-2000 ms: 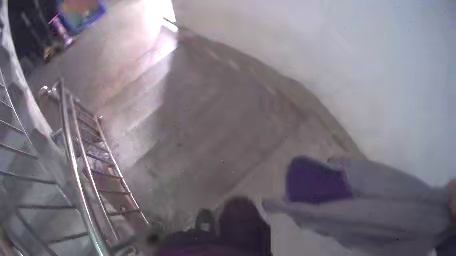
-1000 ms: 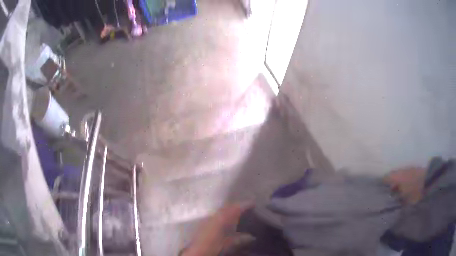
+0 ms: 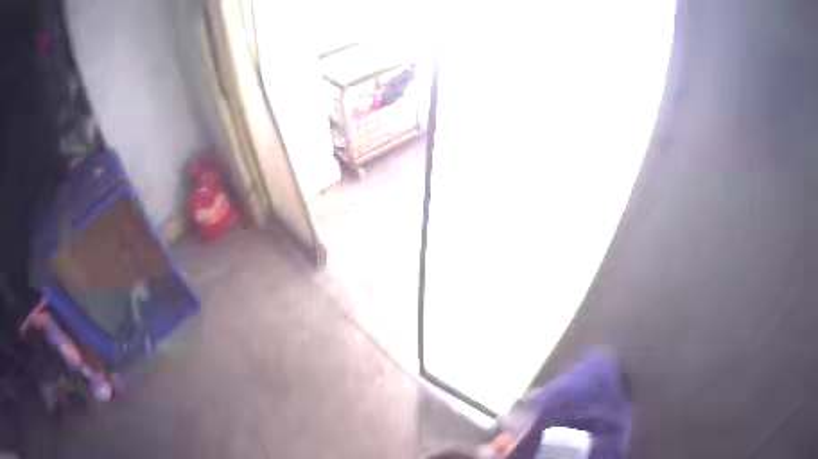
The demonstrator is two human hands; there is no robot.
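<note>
The denim garment [image 3: 587,394], blurred and bluish purple, is held up at the bottom edge, right of centre, and is cut off by the picture's edge. A white paper slip [image 3: 565,441] lies against it. A small part of my left hand [image 3: 500,444] shows at the garment's lower left side, blurred and cut off, with the fingertips against the cloth. The rest of this hand is out of the picture. My right hand is not in view.
A bright open doorway has a dark-edged door [image 3: 425,233]. Beyond it stands a wire cart [image 3: 377,121] with things in it. At left are a blue bin [image 3: 121,260], a red extinguisher-like object [image 3: 211,204] and dark hanging material. A grey wall [image 3: 735,224] is at right.
The stairs and handrail have left the view. The doorway and blue bin appear larger and nearer. My right hand has left the picture; the garment now shows smaller at the bottom edge, with the slip visible.
</note>
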